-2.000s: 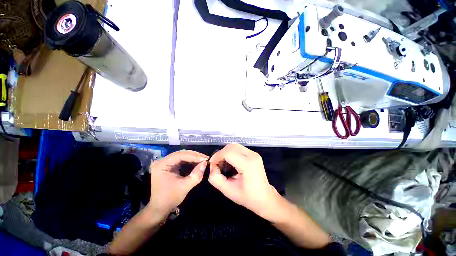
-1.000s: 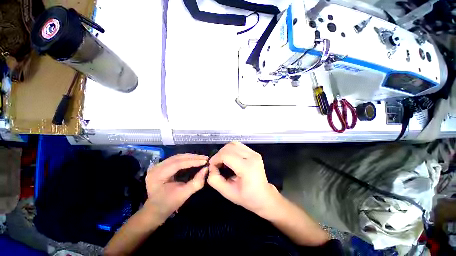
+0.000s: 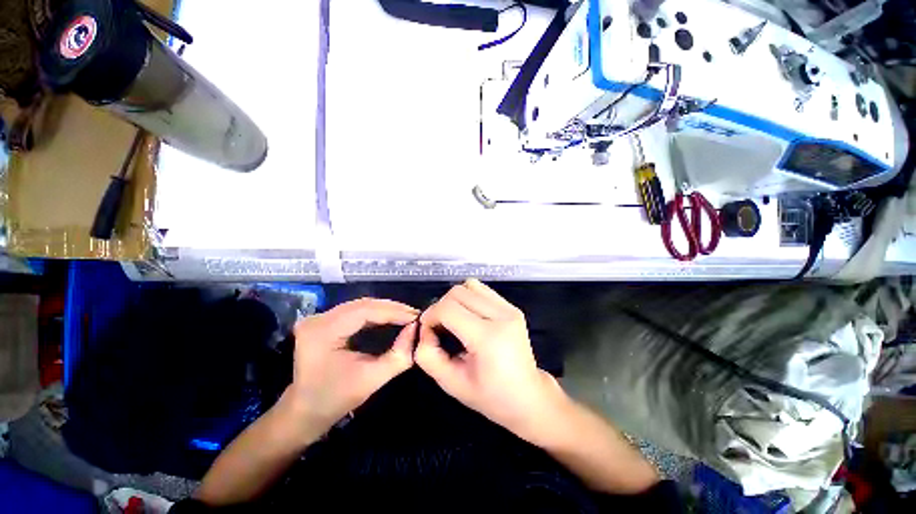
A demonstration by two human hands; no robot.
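My left hand point(image 3: 347, 356) and my right hand point(image 3: 480, 351) meet at the fingertips in front of the table edge, above my lap. Thumb and fingers of both hands are pinched on a tiny dark piece point(image 3: 417, 320) between them. It is too small and too covered to tell what it is. The white sewing machine point(image 3: 703, 100) stands on the table beyond. A black fabric strip point(image 3: 530, 75) lies at the left end of its head, and another black strip point(image 3: 442, 13) lies at the top edge.
Red-handled scissors point(image 3: 690, 227), a yellow-black screwdriver point(image 3: 650, 193) and a dark roll point(image 3: 741, 218) lie right of the needle area. A bottle point(image 3: 191, 110) and dark-handled tool point(image 3: 110, 206) are at left. Black fabric point(image 3: 166, 371) fills a blue bin below.
The table and its objects have shifted left and slightly up in the view. My hands stay pinched together, with only slight finger movement.
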